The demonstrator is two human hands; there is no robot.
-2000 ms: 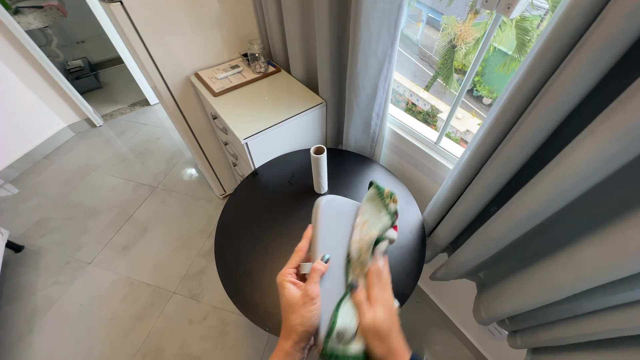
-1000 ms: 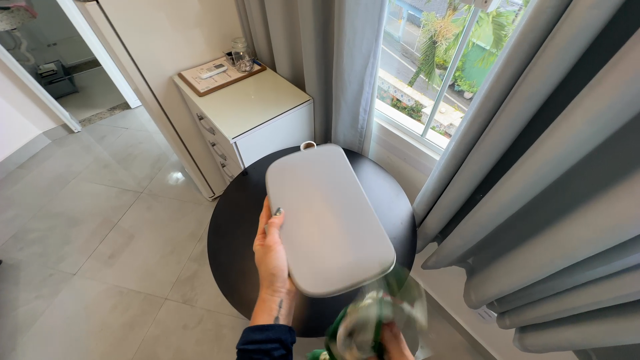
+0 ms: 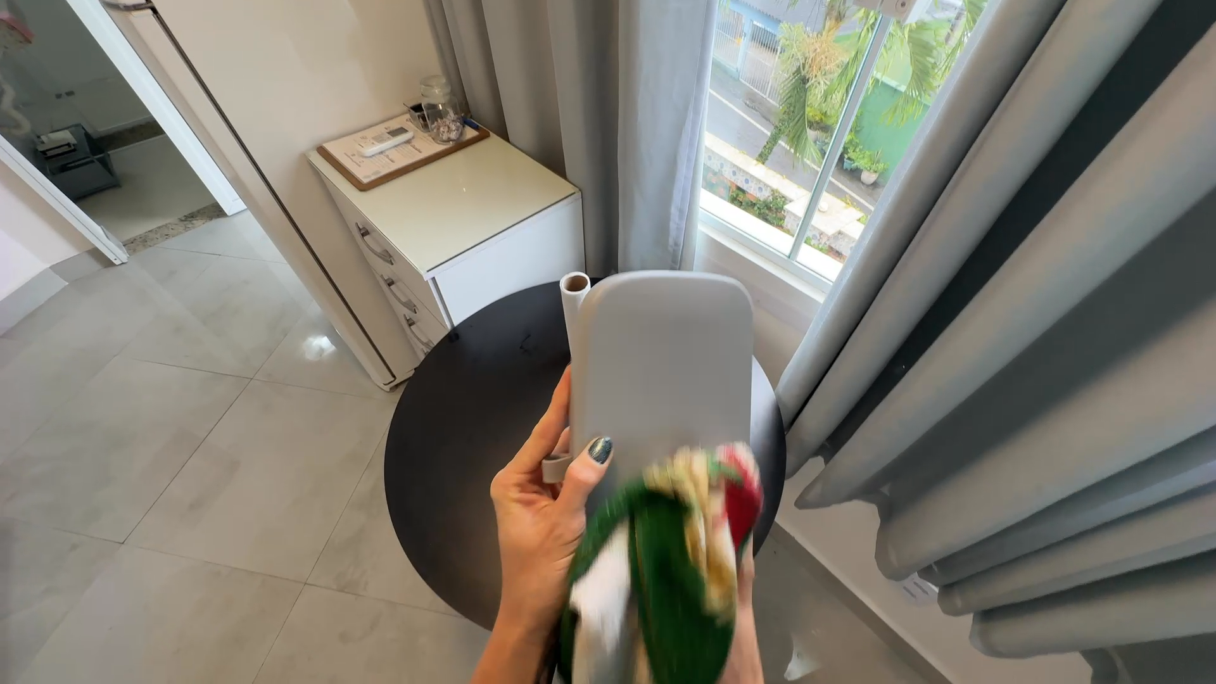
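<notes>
My left hand [image 3: 541, 513] grips a light grey, rounded rectangular case or container [image 3: 665, 361] by its left edge, thumb on the near face and fingers behind. A small grey tab or loop [image 3: 557, 466] sticks out beside those fingers. My right hand [image 3: 747, 617] is mostly hidden behind a crumpled green, white and red patterned cloth [image 3: 665, 570] that it holds over the lower part of the grey face. The cloth is blurred. Both hands are above a round black table [image 3: 456, 475]. Behind the grey item, partly covered by it, a white cardboard-cored roll [image 3: 574, 294] stands upright on the table.
A white drawer cabinet [image 3: 503, 223] stands beyond the table, bearing a clipboard [image 3: 361, 176] with paper and a white device, and a glass jar [image 3: 440, 109]. Grey curtains [image 3: 950, 380] hang on the right by the window [image 3: 807, 218]. A fridge-like white panel [image 3: 275, 142] rises at the left.
A second ago the grey item's broad face lay tilted above the table with the cloth below its lower right; now it is turned more upright and the cloth overlaps its face. My left hand has kept its hold.
</notes>
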